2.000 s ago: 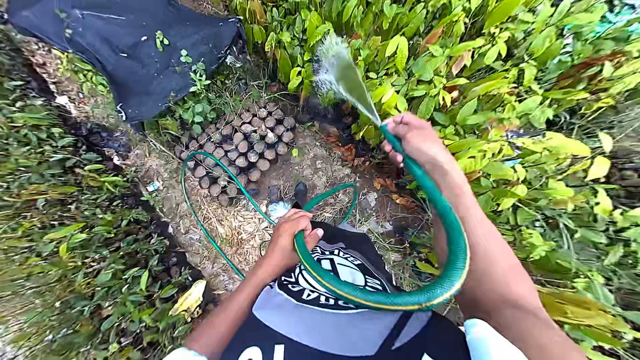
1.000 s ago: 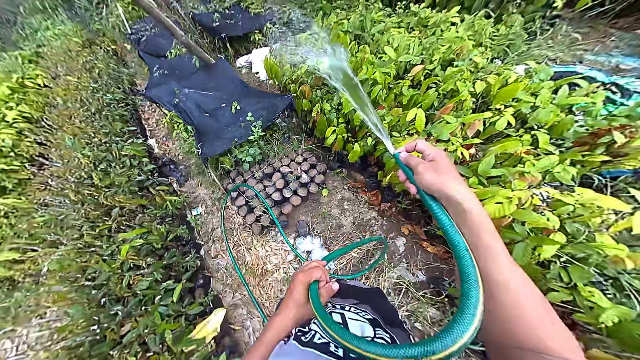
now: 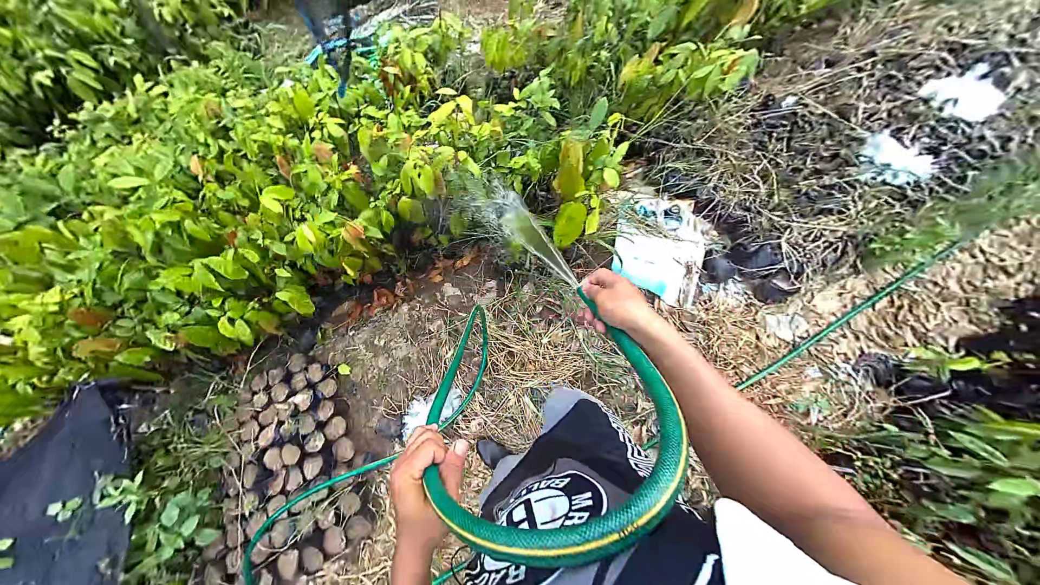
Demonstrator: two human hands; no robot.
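My right hand grips the end of a green garden hose with a yellow stripe, the fingers at its mouth. A fan of water sprays from that end, up and to the left, toward leafy green seedlings. Lower down, my left hand is closed around another stretch of the same hose, which bends in a wide arc between both hands in front of my shirt. Beyond the left hand, the hose loops over the dry ground.
Soil-filled seedling bags stand packed at lower left, beside a black sheet. A white printed sack lies past my right hand. The thin hose runs off to the right over straw. More plants grow at lower right.
The view has swung far to the right. The spray now falls by the near end of the seedlings, and the white sack has come into view. Both hands keep their hold on the hose.
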